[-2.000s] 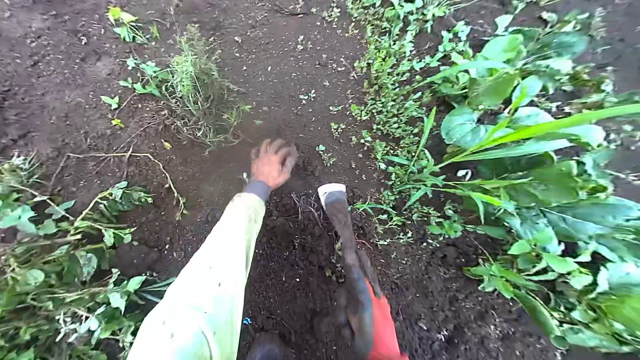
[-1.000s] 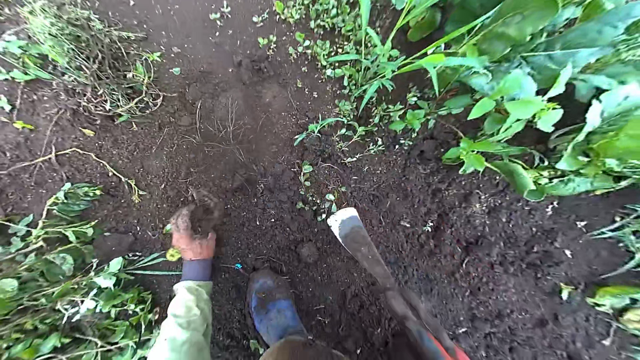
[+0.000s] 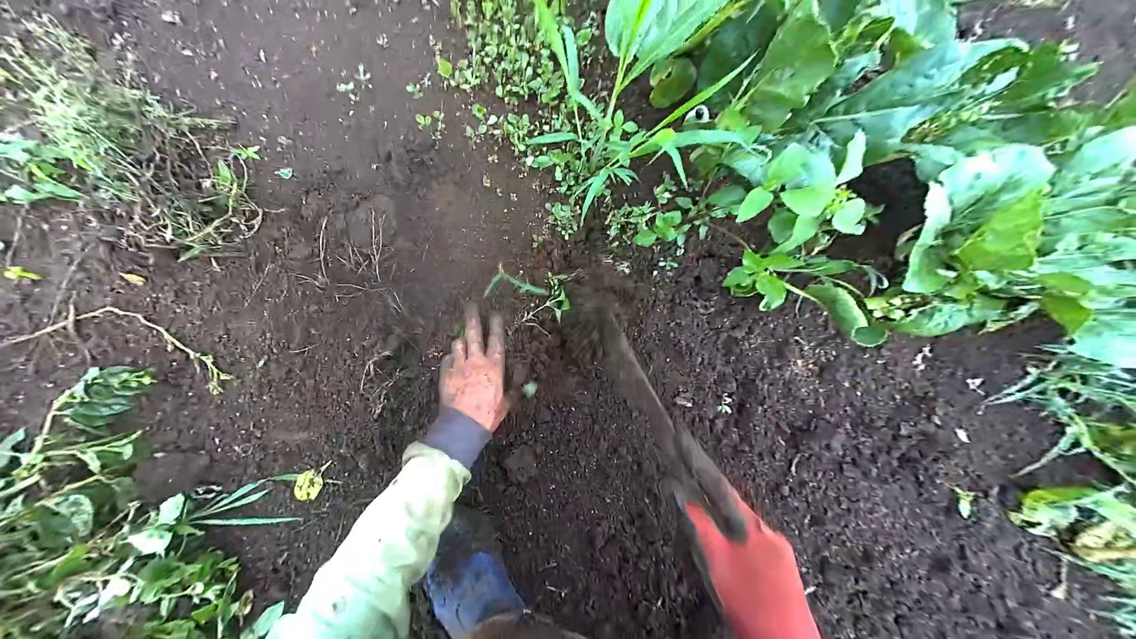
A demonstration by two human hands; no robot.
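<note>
My left hand (image 3: 475,377), bare and dirty, is over the dark soil with its fingers apart and nothing seen in it. Just beyond its fingertips lie small green weeds (image 3: 555,297) on the ground. My right hand (image 3: 745,541), in a red covering, is closed around the shaft of a soil-caked hand tool (image 3: 652,399), perhaps a hoe or a long blade. The tool's far end is blurred and sits at the soil, right of the small weeds.
Broad-leaved green plants (image 3: 799,195) fill the upper right. A heap of pulled weeds (image 3: 142,160) lies at the upper left, more cut greenery (image 3: 98,532) at the lower left. A blue boot (image 3: 475,586) stands below my left hand. A dry stem (image 3: 115,312) lies at the left.
A clump was in my left hand one second ago; the hand has since moved right and now shows no clump. The tool's tip has moved up and away to the soil beside the weeds.
</note>
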